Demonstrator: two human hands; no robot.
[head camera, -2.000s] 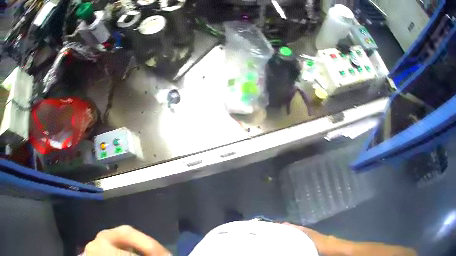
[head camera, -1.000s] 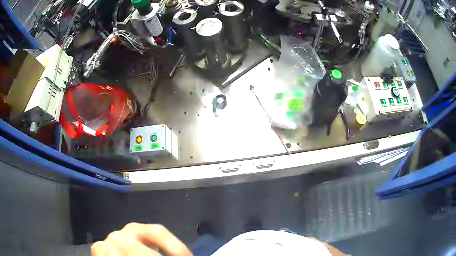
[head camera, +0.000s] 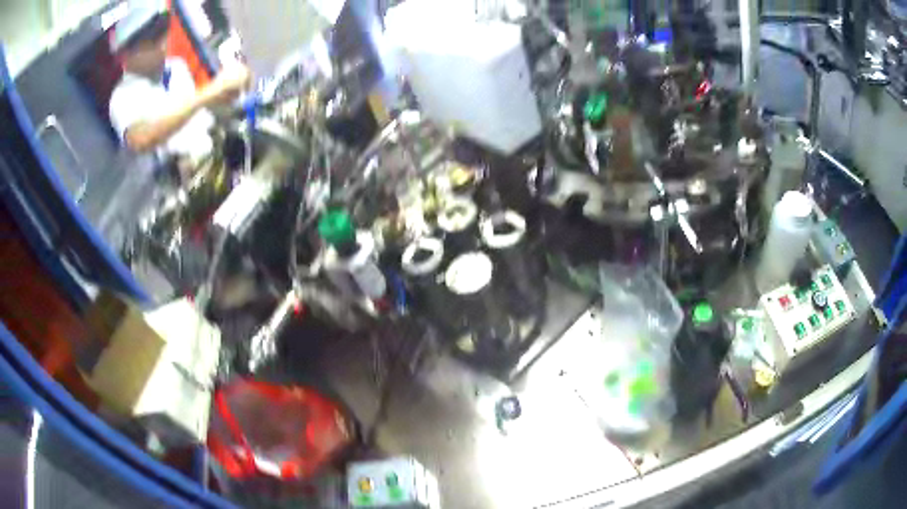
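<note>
Neither of my hands is in the picture. Nearest in front of me is the metal base plate (head camera: 423, 406), with a small dark ring-like fitting (head camera: 507, 409) lying alone on it. A clear plastic bag with bright green pieces (head camera: 636, 358) lies to the right, beside a dark bottle with a green cap (head camera: 702, 336). Thin dark handles (head camera: 731, 396) lie by the bottle. A red-edged bag (head camera: 278, 429) is at the left front, next to a small button box (head camera: 388, 483) cut by the bottom edge. The picture is blurred.
Black cylinders with pale ring tops (head camera: 477, 298) stand at centre. The rotary table (head camera: 636, 194) is behind. A button control box (head camera: 811, 310) and white bottle (head camera: 788, 234) are at right, a cardboard box (head camera: 124, 358) at left. A person (head camera: 164, 99) in white stands beyond. Blue-framed doors flank both sides.
The view has tilted up and turned, so the plate sits lower and the machine's rear and a person show. The hand seen earlier at the bottom left is out of the picture.
</note>
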